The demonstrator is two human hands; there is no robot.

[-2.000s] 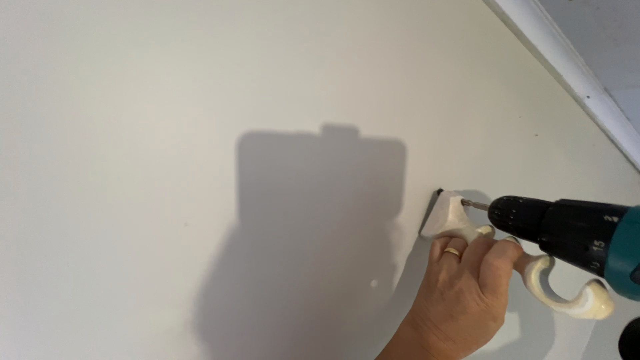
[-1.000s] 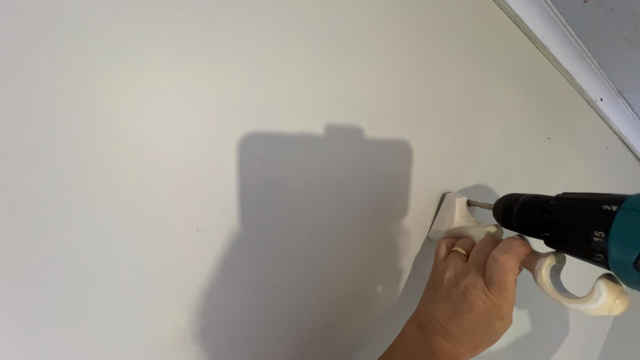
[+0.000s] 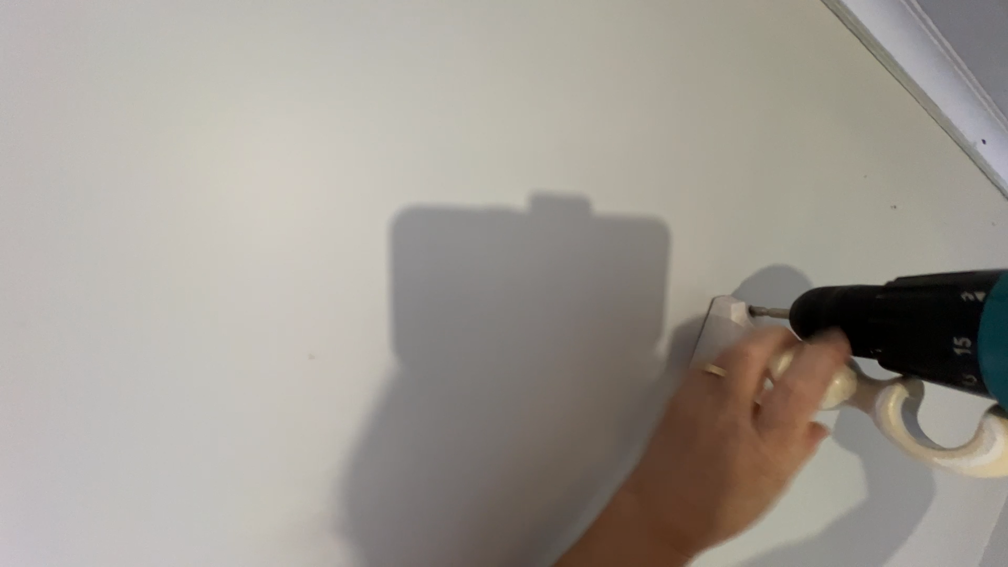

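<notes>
A white curtain rod bracket (image 3: 937, 457) stands out from the pale wall (image 3: 236, 315) at the right, its base plate against the wall and its open curved cup towards the lower right. My left hand (image 3: 732, 433), with a ring on one finger, is around the bracket near its base, the fingers slightly blurred. One fingertip lies close to the chuck of a black and teal cordless drill (image 3: 890, 323), which comes in from the right edge. Its bit (image 3: 772, 313) reaches the upper part of the base plate. My right hand is out of view.
A white trim strip (image 3: 921, 87) runs diagonally across the upper right corner, with a grey surface beyond it. Small dark marks dot the wall near the trim. A large shadow falls on the middle of the wall.
The fingers of my left hand have shifted on the bracket, up towards the drill chuck. The drill bit stays at the base plate.
</notes>
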